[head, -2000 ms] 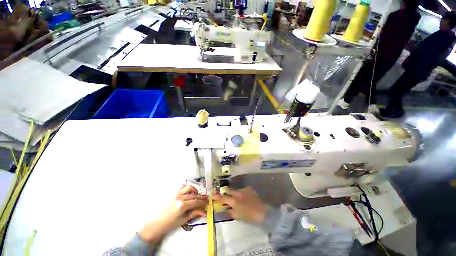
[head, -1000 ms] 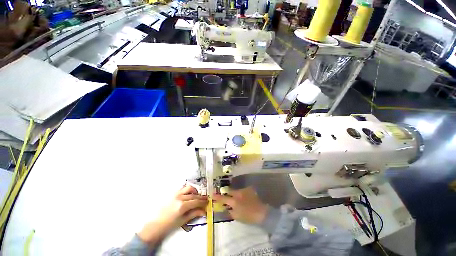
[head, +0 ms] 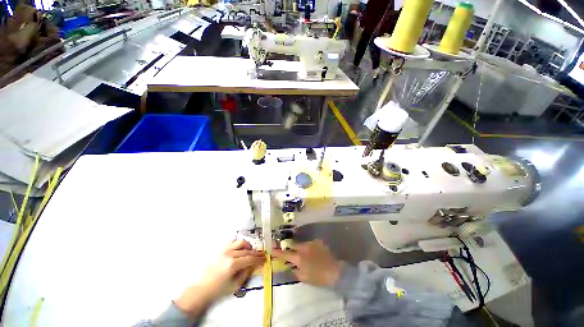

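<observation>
A yellow webbing strip (head: 268, 300) runs from the presser foot area down toward me over the table's near edge. My left hand (head: 232, 267) is at the left of the strip, its fingertips on the strip beside the needle area. My right hand (head: 312, 262) is at the right of the strip, its fingertips pressing it from that side. The fingers of both hands nearly meet below the left end of the white sewing machine head (head: 422, 185). The needle and the strip's far end are hidden by the fingers and the machine.
Red and black tools (head: 458, 279) lie on the table at the right. Yellow thread cones (head: 408, 27) stand behind the machine. A blue bin (head: 163, 132) is beyond the table. White sheets (head: 54, 118) and loose yellow strips (head: 29, 223) are at the left. Another sewing machine (head: 298, 54) stands behind.
My left hand's lower fingers have shifted slightly at the strip. My right hand stays in about the same place. The people seen walking at the right earlier have left that spot.
</observation>
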